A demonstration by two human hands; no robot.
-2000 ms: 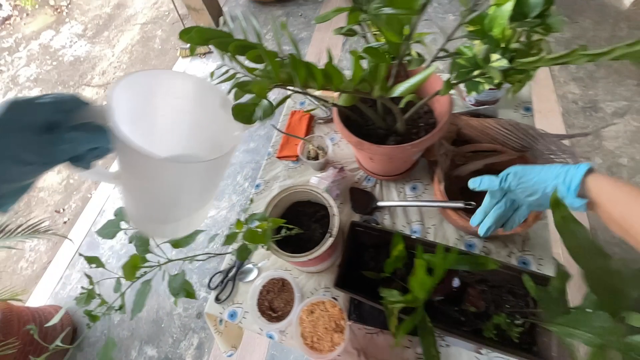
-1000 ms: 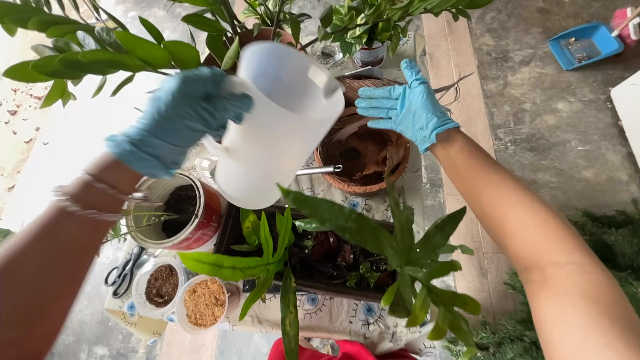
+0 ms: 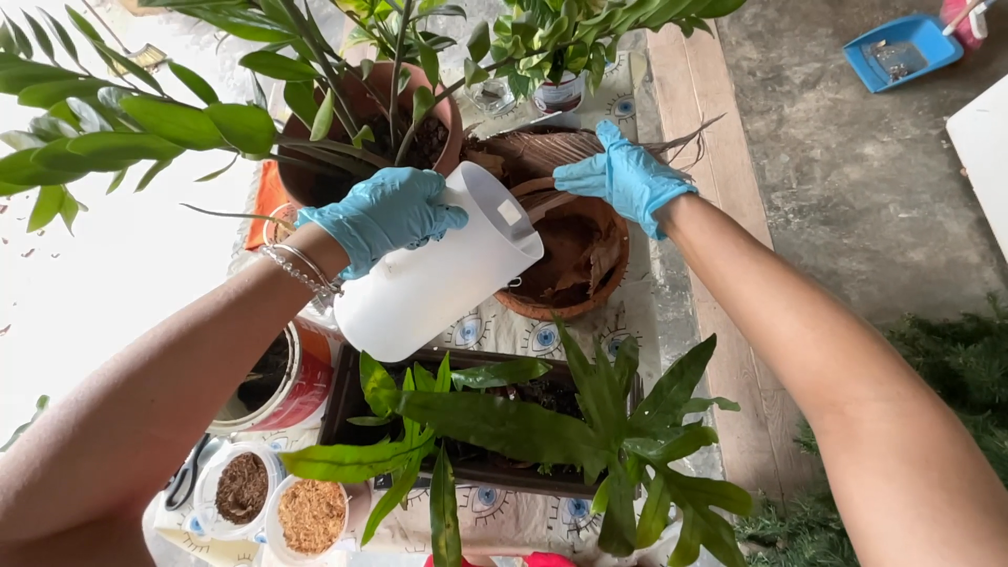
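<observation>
My left hand (image 3: 382, 216), in a blue glove, grips a translucent white plastic pitcher (image 3: 437, 272), tilted with its mouth toward the upper right. The pitcher's rim is over the left side of a terracotta pot (image 3: 614, 272) that holds dry brown leaf or husk pieces (image 3: 579, 244). Whether any liquid leaves the pitcher cannot be seen. My right hand (image 3: 626, 177), also gloved, holds nothing; its fingers point left, at the pot's upper edge, beside a dry brown sheath (image 3: 543, 150). Below lies a dark rectangular planter (image 3: 339, 402) with green fern-like leaves (image 3: 504, 425).
A large potted plant (image 3: 449, 118) stands at upper left, a smaller variegated one (image 3: 559, 94) beside it. At lower left are a red-and-white bucket (image 3: 303, 378), black-handled scissors (image 3: 183, 480) and tubs of dark (image 3: 242, 488) and light (image 3: 311, 516) material. A blue dustpan (image 3: 902, 51) lies on the floor.
The pitcher, more upright a second ago, is now tilted over the pot's left side. My right hand's fingers, spread upward before, now point left. The view has shifted since two seconds ago.
</observation>
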